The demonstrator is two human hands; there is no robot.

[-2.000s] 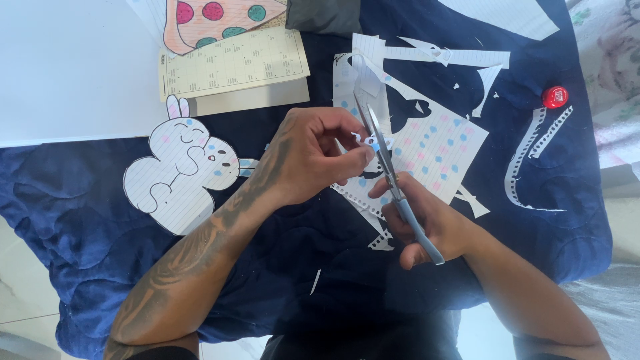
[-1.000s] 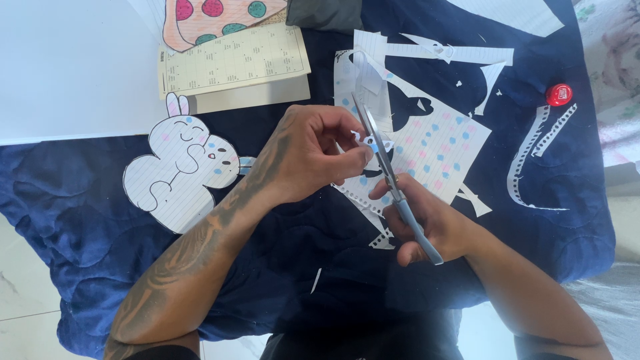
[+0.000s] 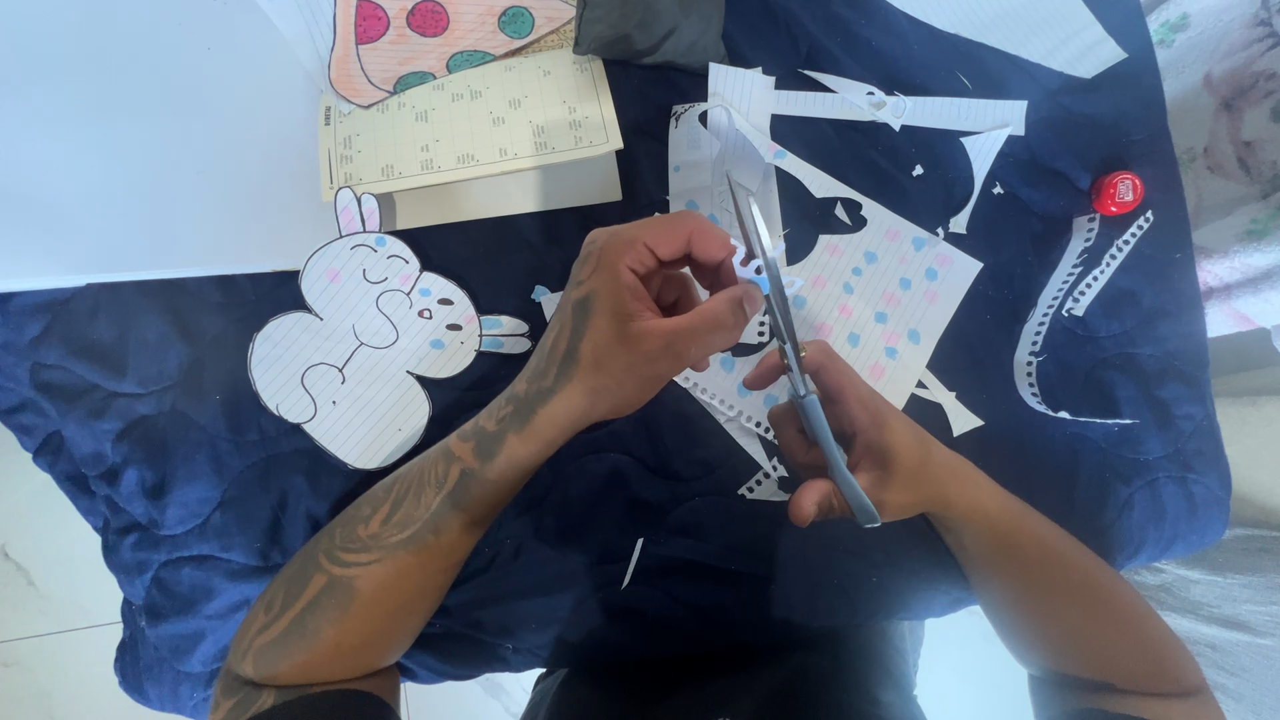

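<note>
My left hand [image 3: 665,310] pinches a small white and blue piece of paper [image 3: 752,268] between thumb and fingers. In my right hand [image 3: 850,430] is a pair of scissors [image 3: 790,355] with grey-blue handles, its blades pointing away from me and lying against that small piece. Beneath both hands lies a lined sheet with pink and blue dots [image 3: 890,290], with cut-out gaps in it. Left of my left hand rests a cut-out paper drawing of two hugging bunnies [image 3: 350,350].
A dark blue quilted cloth [image 3: 480,590] covers the surface. Around lie paper strips [image 3: 960,112], perforated edge strips [image 3: 1035,340], a red cap [image 3: 1117,193], a printed cream booklet [image 3: 470,135], a pizza-slice drawing [image 3: 400,40], a dark grey cloth item [image 3: 650,30] and a large white board [image 3: 150,150].
</note>
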